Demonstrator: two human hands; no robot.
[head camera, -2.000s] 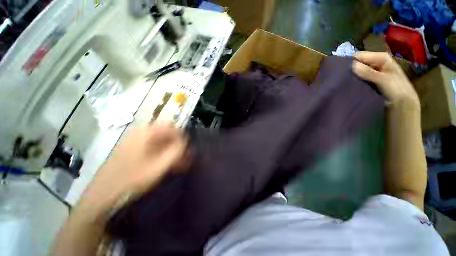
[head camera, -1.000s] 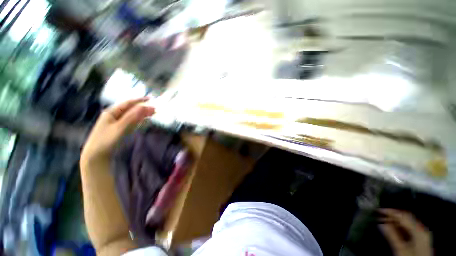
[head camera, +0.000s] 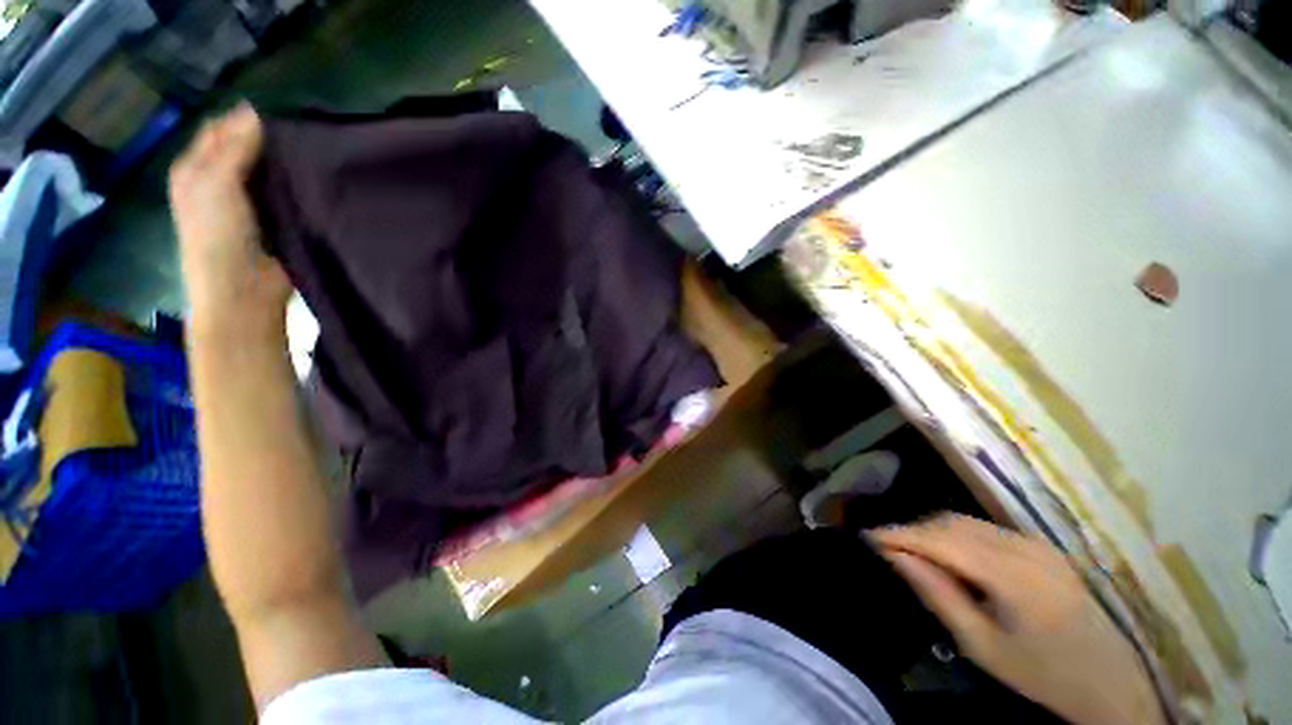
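Observation:
My left hand (head camera: 227, 198) is at the upper left, closed on the edge of a dark plum garment (head camera: 482, 283). The garment spreads from my fingers to the right, draped over a brown cardboard box (head camera: 638, 531) beside the table, and hides most of the box's opening. My right hand (head camera: 992, 588) is at the lower right, below the table edge and over black cloth (head camera: 779, 588) at my lap. Its fingers are bent close together; whether they grip anything cannot be told.
The white table (head camera: 1049, 213) has a chipped, brown-yellow front edge, with a small brown piece (head camera: 1158, 283) on top. Part of a grey machine (head camera: 794, 29) stands at the top. A blue woven bag (head camera: 121, 467) is on the floor at left. A white scrap (head camera: 646, 554) lies near the box.
The view has swung towards the box and floor beside the table. The garment has gone from across my lap to over the box, with my left hand on it. My right hand no longer visibly holds it.

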